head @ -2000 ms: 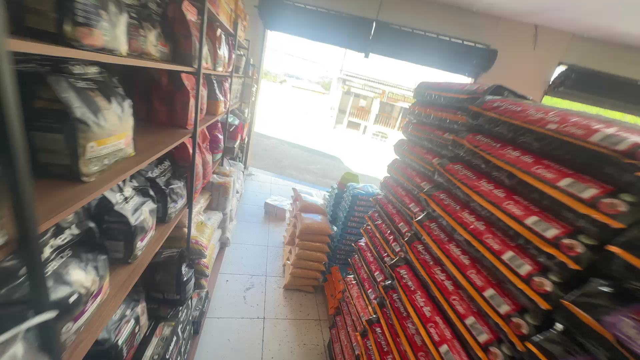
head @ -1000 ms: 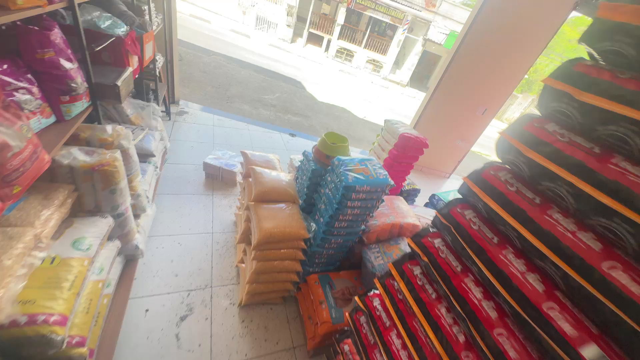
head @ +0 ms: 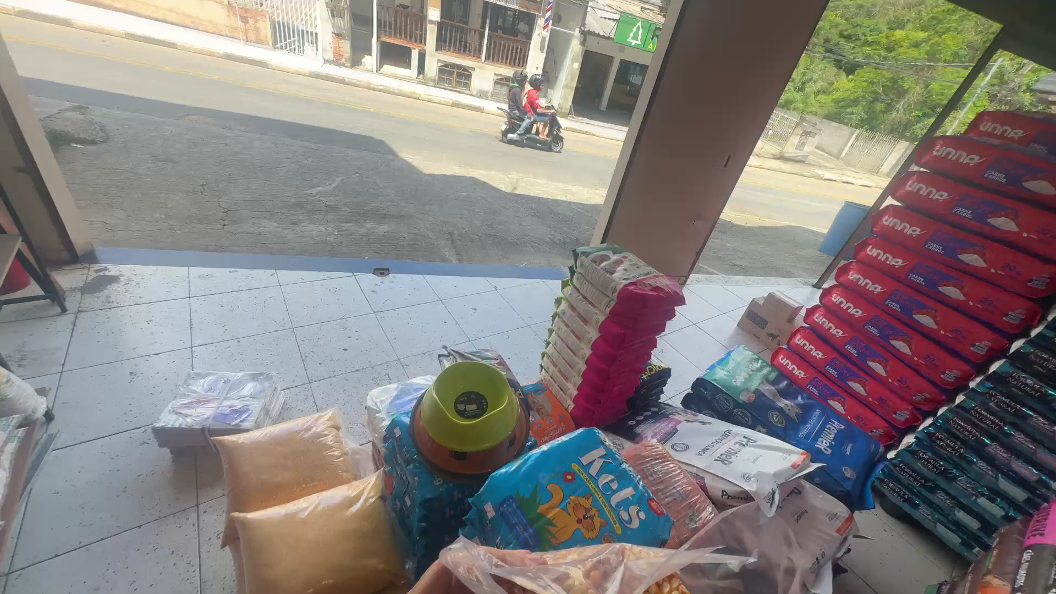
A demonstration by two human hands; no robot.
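Note:
Neither of my hands shows in the head view. At the bottom edge, an open clear plastic bag [head: 594,569] holds yellowish pieces. Just beyond it lies a blue Kets bag [head: 573,495] with a cat printed on it. A green bowl [head: 470,404] rests on brown bowls atop a stack of blue bags [head: 425,495]. To their left are filled clear bags of tan material [head: 322,536]. White Premier bags [head: 718,450] and a blue Premier bag [head: 792,412] lie to the right.
A pink-and-white bag stack [head: 610,330] stands on the tiled floor [head: 330,322], with a tied paper bundle [head: 219,404] at left. Red bags [head: 932,272] and dark green bags [head: 982,445] are piled right. A pillar [head: 701,140] divides the opening; outside, two people ride a scooter [head: 532,132].
The view has moved past the shelves toward the shop opening. The blue bag stack and green bowl now appear much nearer, and a scooter with riders has come into view.

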